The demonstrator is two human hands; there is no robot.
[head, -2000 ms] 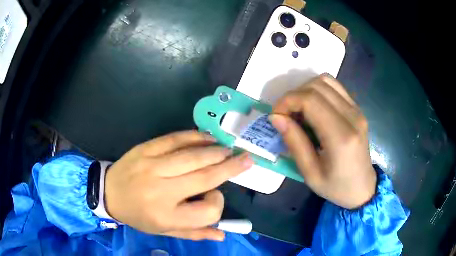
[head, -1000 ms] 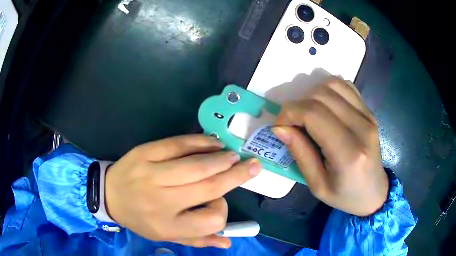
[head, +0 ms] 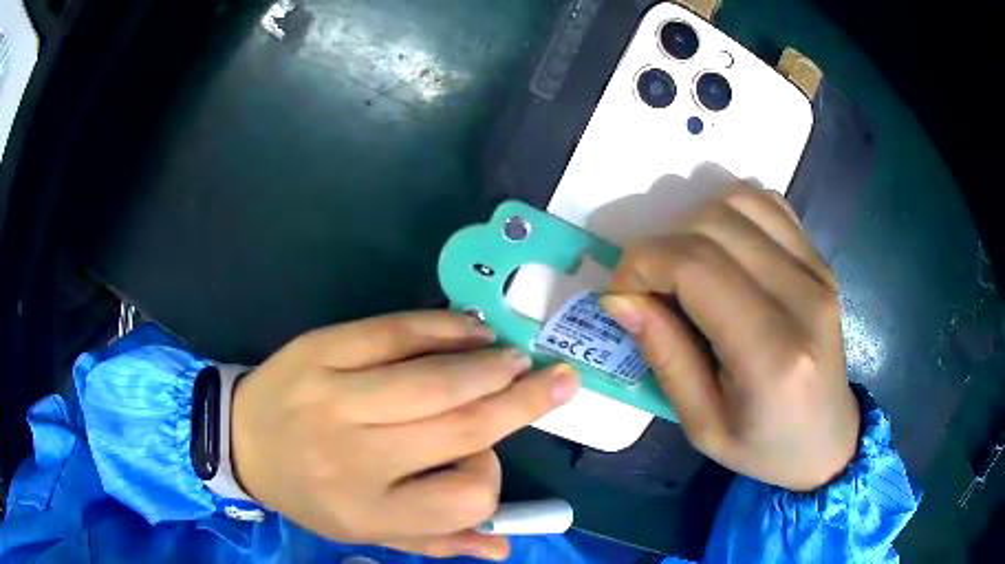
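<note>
A white smartphone [head: 672,154] lies tilted, its three camera lenses at the top. A teal-green template [head: 485,248] lies across its lower back. My right hand [head: 738,342] pinches a small printed label [head: 590,336] with a CE mark between thumb and forefinger, over the template's window. The label looks slightly curved. My left hand [head: 386,424] rests its fingertips on the template's lower left edge, at the label's lower left side. A white pen-like object [head: 531,517] sticks out beside my left hand's lower fingers; whether it is gripped is unclear.
The phone lies on a dark base plate [head: 529,143]. Two tan tabs, one of them at the right [head: 800,72], touch the phone's top edge. The bench mat [head: 276,198] is worn dark green. A white item [head: 15,66] shows at the left rim.
The phone and template have shifted to the right in view, compared with two seconds ago. The label has come down closer to the template's lower edge. Both hands keep their holds.
</note>
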